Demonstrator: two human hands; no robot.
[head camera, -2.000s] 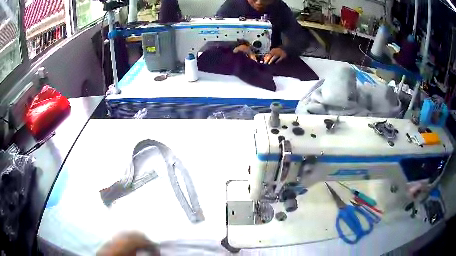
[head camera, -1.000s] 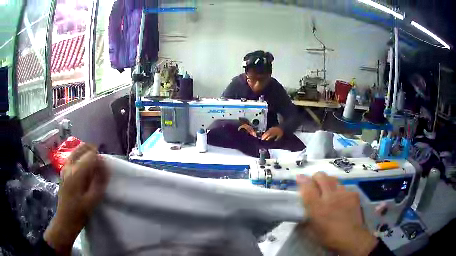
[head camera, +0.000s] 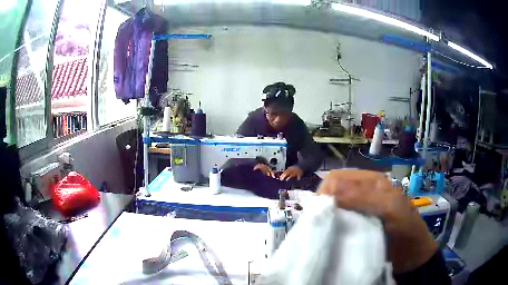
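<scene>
My right hand (head camera: 376, 203) is at the right, large and blurred, in front of the near sewing machine (head camera: 277, 222). It is shut on a light grey garment piece (head camera: 334, 245), which hangs bunched below it and hides most of the machine. My left hand is not in view. A long narrow grey strip (head camera: 207, 253) lies looped on the white table (head camera: 125, 245), left of the machine, its lower end cut off by the picture's edge.
Across the table a person (head camera: 278, 122) works dark purple cloth (head camera: 245, 177) at the opposite machine (head camera: 195, 158). A white thread cone (head camera: 215, 181) stands beside it. A red plastic bag (head camera: 73, 193) lies on the dark side table (head camera: 114, 214) at the left. An orange block (head camera: 421, 201) shows behind my right hand.
One second ago both hands held the grey garment spread wide. Now my left hand is out of view and the garment hangs bunched from my right hand. The strip shows again on the table.
</scene>
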